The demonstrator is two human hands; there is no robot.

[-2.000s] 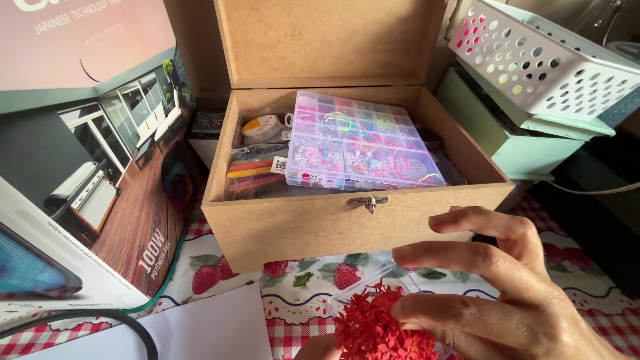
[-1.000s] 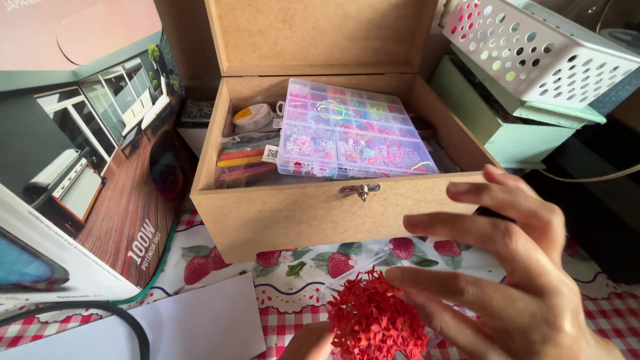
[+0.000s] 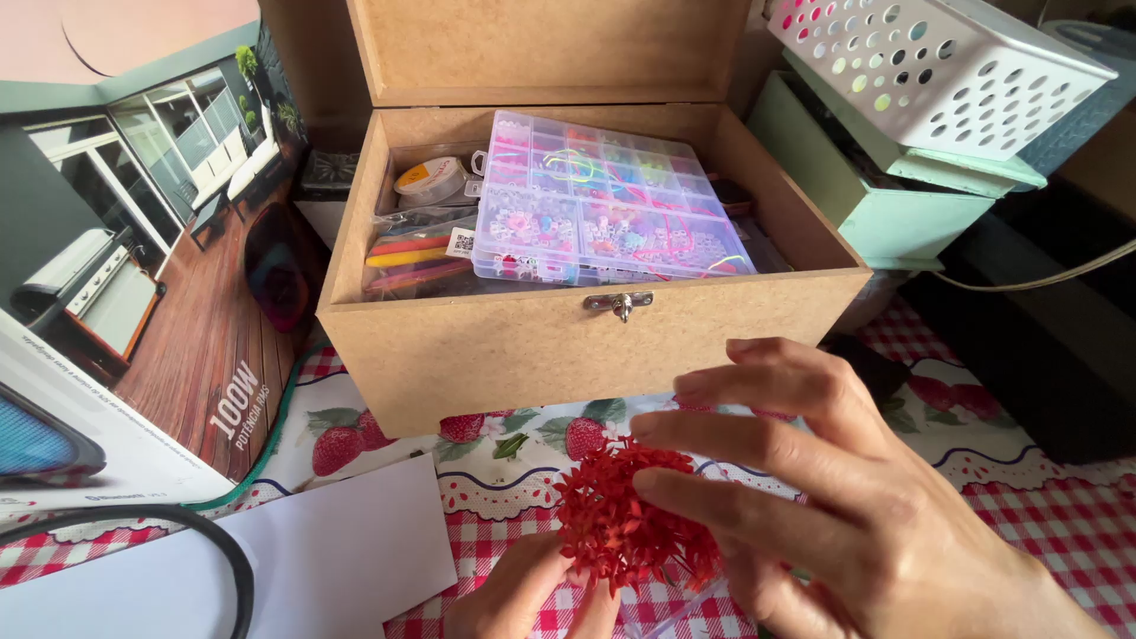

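Note:
A cluster of small red flowers (image 3: pixel 626 515) is low in the centre of the head view. My left hand (image 3: pixel 532 590) holds it from below, at its lower left, with fingertips pinched under the blossoms. My right hand (image 3: pixel 825 497) is at the cluster's right side, fingers spread and curved, index fingertip against the petals. Whether the right thumb grips anything is hidden. Beneath the flowers, part of a clear plastic item (image 3: pixel 683 612) shows. Behind stands an open wooden box (image 3: pixel 568 342) with a metal clasp (image 3: pixel 621 304), holding a clear compartment case of beads (image 3: pixel 612 204).
A printed carton (image 3: pixel 204 355) stands at left, with white paper (image 3: pixel 355 541) and a black cable (image 3: pixel 235 568) before it. A white perforated basket (image 3: pixel 967 98) rests on pale green boxes (image 3: pixel 905 217) at right. A strawberry-print checked tablecloth (image 3: pixel 1047 524) lies underneath.
The flower cluster and my left hand show higher in view than two seconds ago. My right hand's fingers have shifted slightly around the blossoms.

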